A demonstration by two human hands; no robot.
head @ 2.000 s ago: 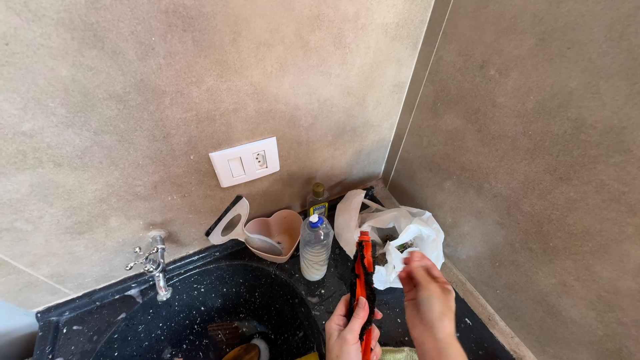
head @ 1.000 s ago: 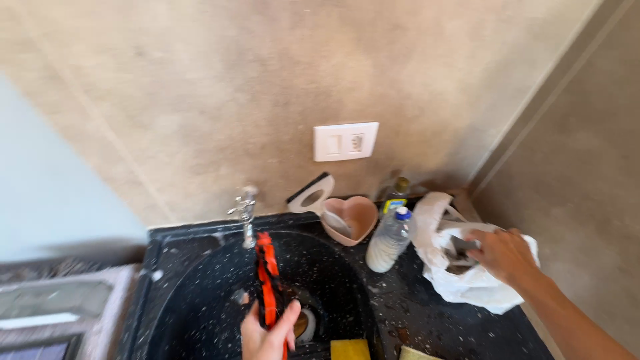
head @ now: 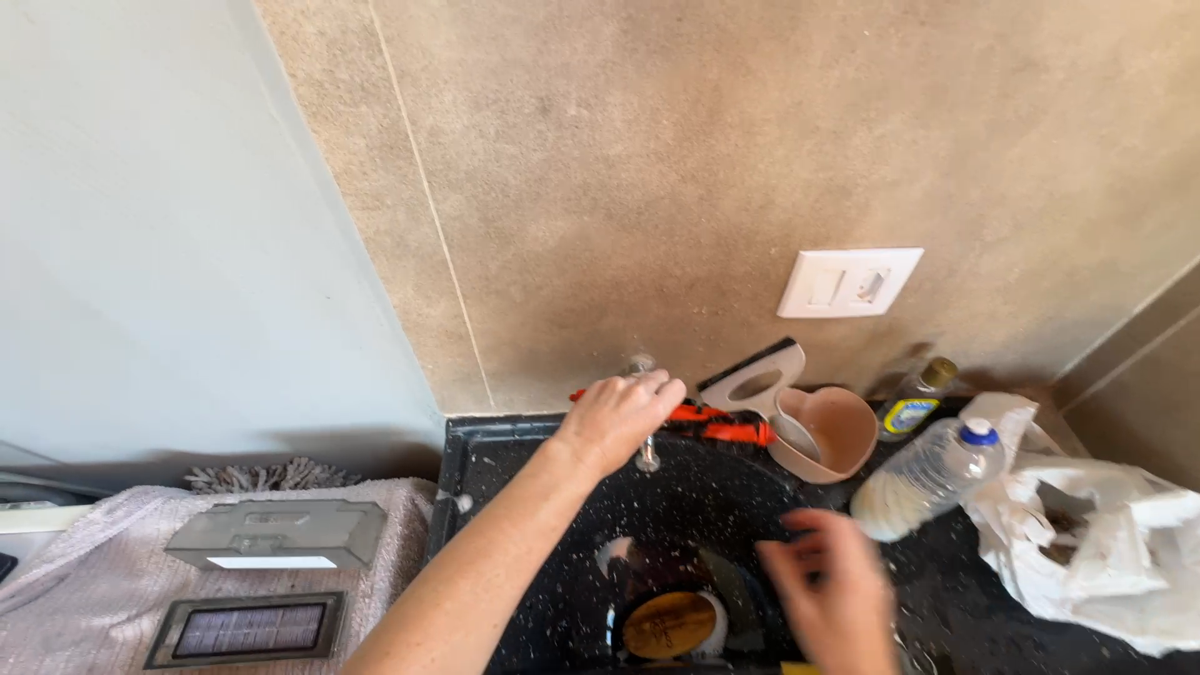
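Observation:
My left hand reaches over the back of the black speckled sink, at the chrome tap, and covers most of it. An orange-and-black object, its kind unclear, lies behind and beside that hand, its ends showing on both sides; whether the fingers grip it, the tap handle or both is hidden. My right hand, blurred, hovers over the sink's right side with fingers parted, and no held thing shows. Down in the basin lies an oval wooden-backed item with a white part beside it.
Right of the tap stand a pink heart-shaped container, a squeegee, a blue-capped plastic bottle and a dish-soap bottle. A white plastic bag sits farther right. Left, a pinkish towel carries a grey plastic case and a framed filter.
My right hand has left the white bag and is now over the sink. My left hand has moved to the tap with the orange-and-black object beside it. The view has turned left.

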